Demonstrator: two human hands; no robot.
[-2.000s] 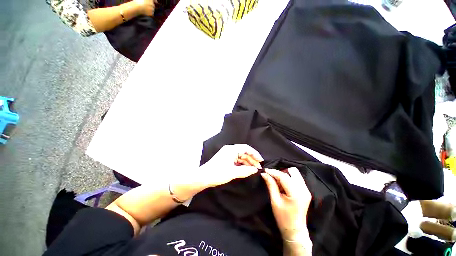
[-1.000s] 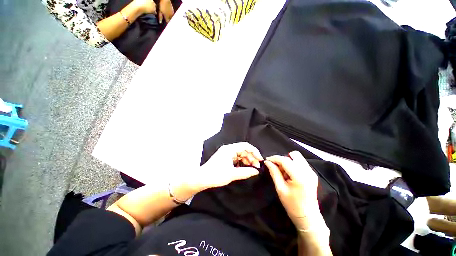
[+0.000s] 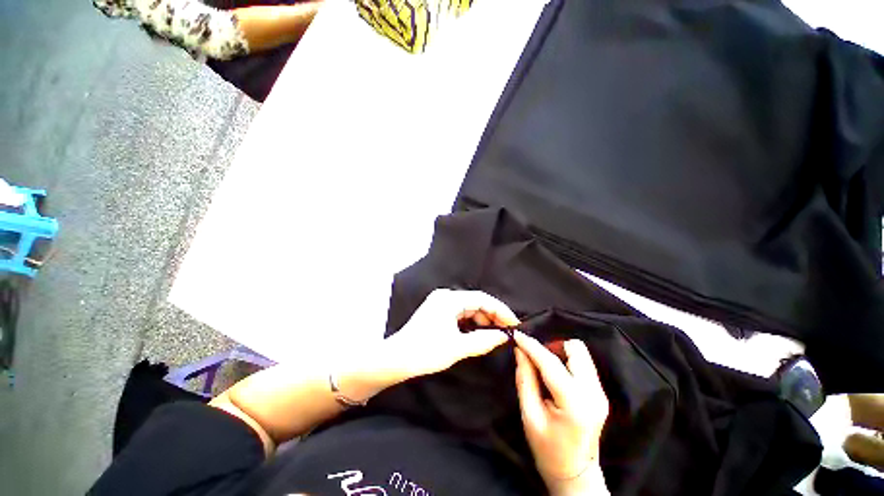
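Observation:
A loose black garment (image 3: 669, 397) lies crumpled across my lap and over the table's near edge. My left hand (image 3: 446, 329) pinches a small fold of the cloth between thumb and fingers. My right hand (image 3: 562, 397) meets it from the right, its fingertips closed at the same fold and nearly touching the left fingertips. No needle or thread can be made out at the fingertips. The lower part of the garment is cut off by the picture's bottom edge.
A large flat stack of black garments (image 3: 669, 145) lies beyond on the white table (image 3: 330, 194). Yellow-and-black striped pieces (image 3: 399, 21) sit at the far end. A person's arm (image 3: 276, 26) shows at top left. A blue stool (image 3: 24, 228), purple stool (image 3: 218, 368) and tan cylinders (image 3: 866, 448) flank the work.
My right hand has shifted slightly down and left since one second ago, still at the fold. My left hand stays nearly in place. The other person's hands have left the picture, with the view shifted.

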